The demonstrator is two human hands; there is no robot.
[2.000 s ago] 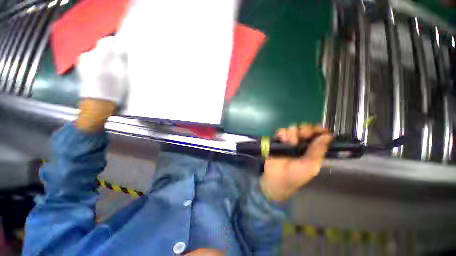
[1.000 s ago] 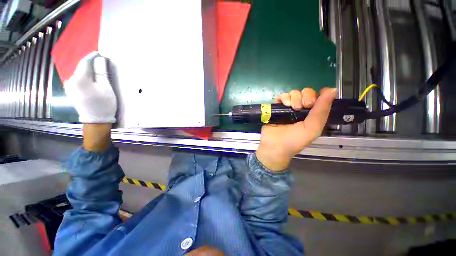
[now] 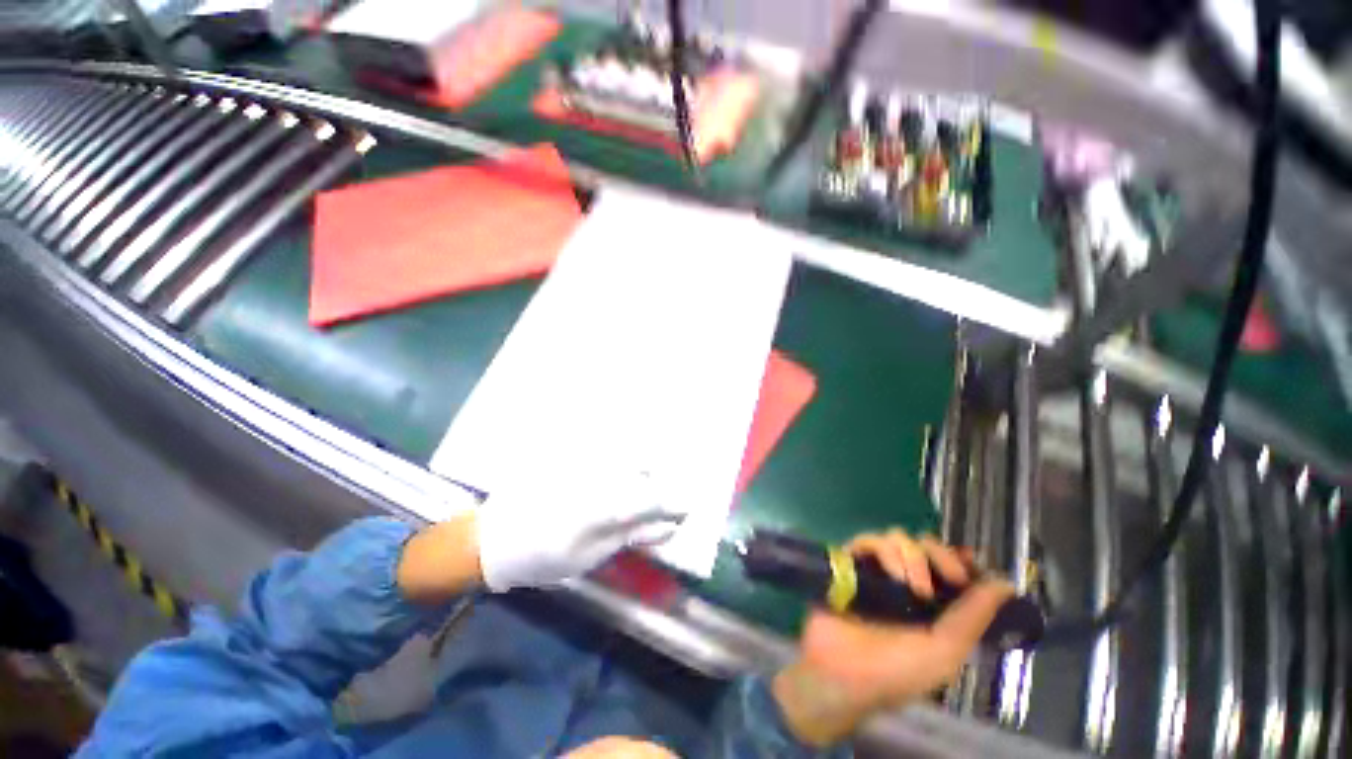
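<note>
A large white chassis shell [image 3: 630, 341] lies on the green work plate [image 3: 867, 430], partly over an orange-red foam pad [image 3: 777, 408]. My left hand [image 3: 571, 531], in a white glove, is at the near edge of the shell, its fingertips by the near right corner; whether it grips the shell or something small is too blurred to tell. My bare right hand [image 3: 897, 630] holds the black electric screwdriver [image 3: 798, 562] with a yellow mark. The tool points left, its tip close to the shell's near right corner.
Another foam pad [image 3: 442, 237] lies left of the shell. Metal rollers [image 3: 208, 193] run left and right. A far line holds circuit board assemblies [image 3: 908, 175] and more pads. A black cord [image 3: 1238, 312] hangs at the right. A gloved hand [image 3: 1112, 223] shows beyond the line.
The view has turned and taken in the far line. The gloved left hand has moved from the shell's left side to its near right corner. The right hand still holds the screwdriver.
</note>
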